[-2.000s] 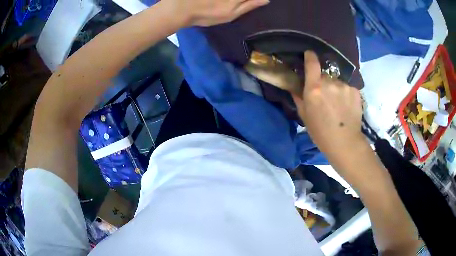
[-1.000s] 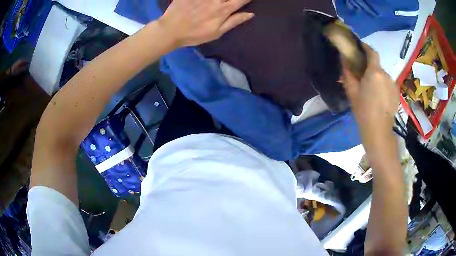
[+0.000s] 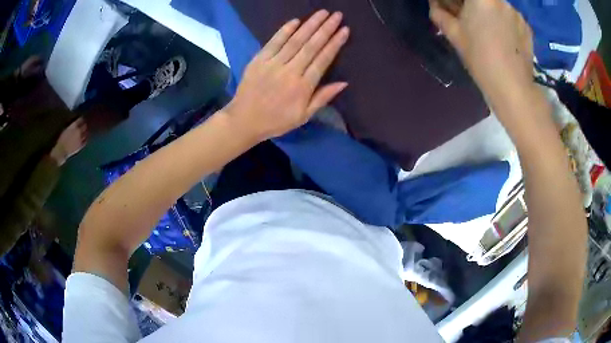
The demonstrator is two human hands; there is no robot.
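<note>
A dark brown-purple garment piece [image 3: 395,100] lies over a blue garment [image 3: 348,164] in front of me. My left hand [image 3: 285,84] lies flat on the dark piece's left part, fingers apart and pointing away from me. My right hand [image 3: 486,40] is closed on the handle of the steam iron [image 3: 419,33] at the top edge of the picture. The iron's dark body rests on the dark cloth, its near tip towards me; its far part is cut off by the edge.
A wire iron rest [image 3: 499,231] stands at the table's right end. A red basket [image 3: 593,77] is at the right edge. Another person's hand [image 3: 70,139] and shoe [image 3: 166,75] show at the left. A blue patterned bag [image 3: 167,231] and a cardboard box [image 3: 161,288] are below left.
The iron and my right hand have moved towards the far edge. My left hand has come nearer to me and flattened on the cloth. Another person has come into view at left.
</note>
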